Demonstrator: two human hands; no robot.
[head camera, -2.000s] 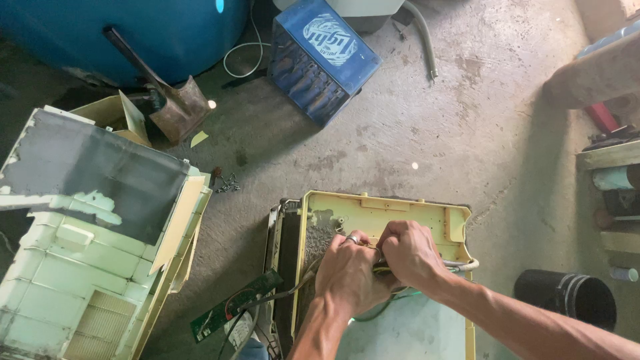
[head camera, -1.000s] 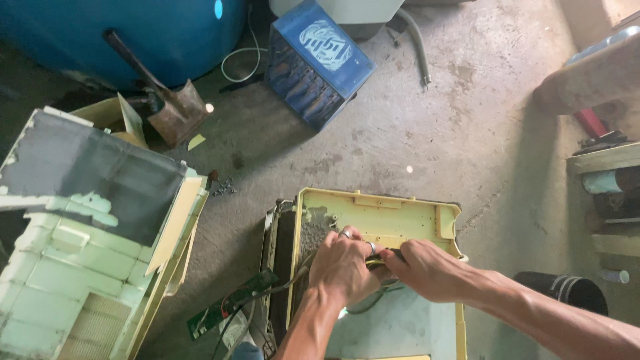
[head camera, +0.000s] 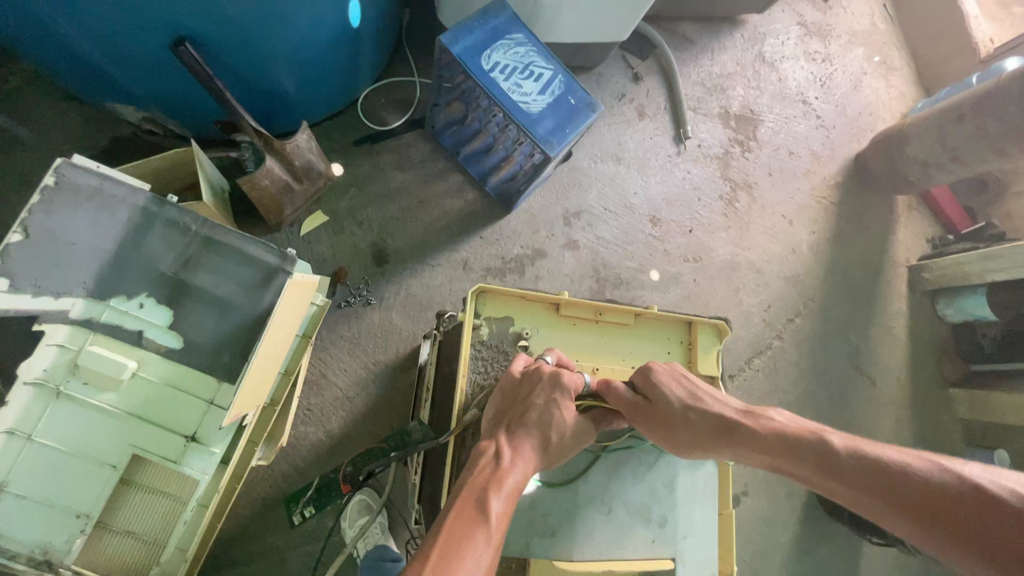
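My left hand (head camera: 538, 404), with rings on its fingers, closes around a dark cable and thin yellow and green wires (head camera: 598, 406). My right hand (head camera: 668, 406) grips the same bundle just to the right, thumb toward the left hand. Both are over the upper part of a yellowed plastic appliance housing (head camera: 512, 298) that has a grey flat panel (head camera: 616, 512) in its lower part. A grey cable (head camera: 474, 412) runs from the left hand down to the left, across a green circuit board (head camera: 360, 472) beside the housing. The fingers hide where the wires are gripped.
A yellowed, partly grey plastic panel (head camera: 144, 400) lies at left, near loose screws (head camera: 358, 294). Behind are a rusty shovel blade (head camera: 288, 172), a cardboard box (head camera: 172, 172), a blue bottle crate (head camera: 516, 104), a large blue tank (head camera: 264, 56) and a grey hose (head camera: 676, 88). Shelving (head camera: 968, 268) stands at right.
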